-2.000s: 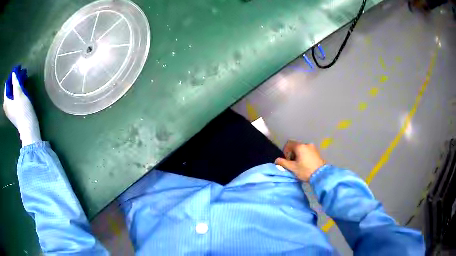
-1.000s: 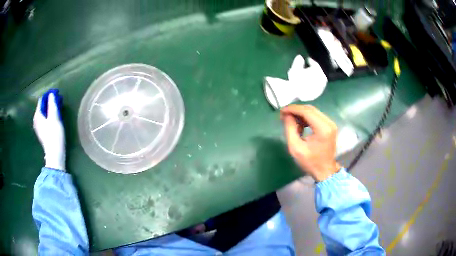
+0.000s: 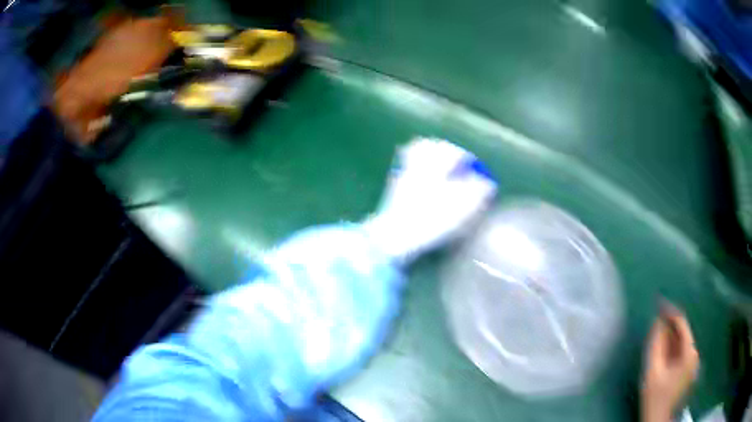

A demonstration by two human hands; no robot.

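The frame is blurred. The clear plastic disc [image 3: 536,301] lies on the green bench mat [image 3: 321,157], right of centre. My left hand [image 3: 441,194], in a white glove with blue fingertips, is at the disc's upper left edge. Its fingers are bent, and blur hides whether it holds anything or touches the disc. My bare right hand [image 3: 669,363] is at the lower right, beside the disc and partly cut off by the bottom edge. Its fingers look curled, but I cannot tell if anything is in them.
At the upper left stand a dark tray with a yellow ring [image 3: 262,49] and pale and yellow items, and an orange fixture [image 3: 115,70]. Black objects [image 3: 74,239] are at the left edge. Something blue shows at the top right corner.
The view has swung left, so the left tray and orange fixture show and the spare glove is gone. My left hand appears closer to the disc; my right hand is now at the lower right.
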